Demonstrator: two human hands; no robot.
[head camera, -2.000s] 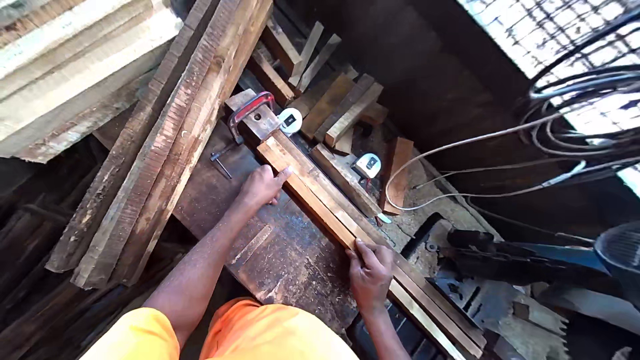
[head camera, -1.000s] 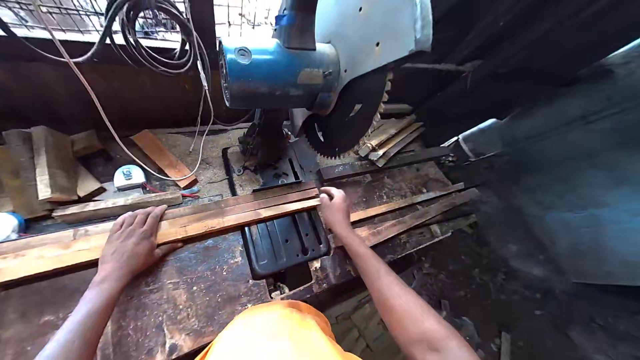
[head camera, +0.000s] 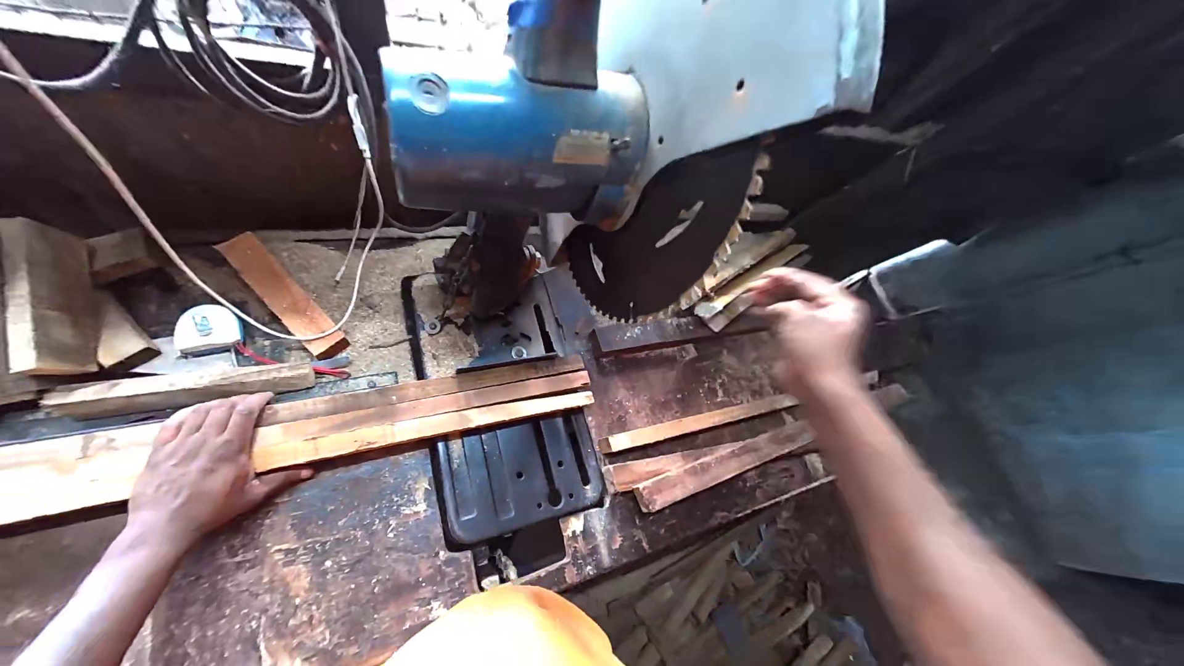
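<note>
My left hand (head camera: 208, 462) lies with spread fingers on several long wooden strips (head camera: 416, 416), laid side by side; their right ends rest over the black slotted saw base (head camera: 518, 472). My right hand (head camera: 814, 319) is blurred in the air, right of the toothed circular blade (head camera: 675, 231) of a chop saw with a blue motor (head camera: 509, 129) and a grey guard (head camera: 731, 65). Small wood offcuts (head camera: 749, 273) lie beside its fingers; whether it touches or holds one is unclear. Below the right forearm, cut wooden strips (head camera: 703, 425) lie on the bench.
A tape measure (head camera: 207, 329), a reddish wood piece (head camera: 282, 291) and wood blocks (head camera: 51, 301) lie at the back left. Coiled cable (head camera: 259, 55) hangs above them, with one cord looping down. Scrap wood (head camera: 703, 601) fills the floor beyond the bench's front edge (head camera: 647, 555).
My right hand has left the strips' right ends and moved right, past the blade. My left hand stays on the strips. The view has swung from the clamp and wood pile to the saw.
</note>
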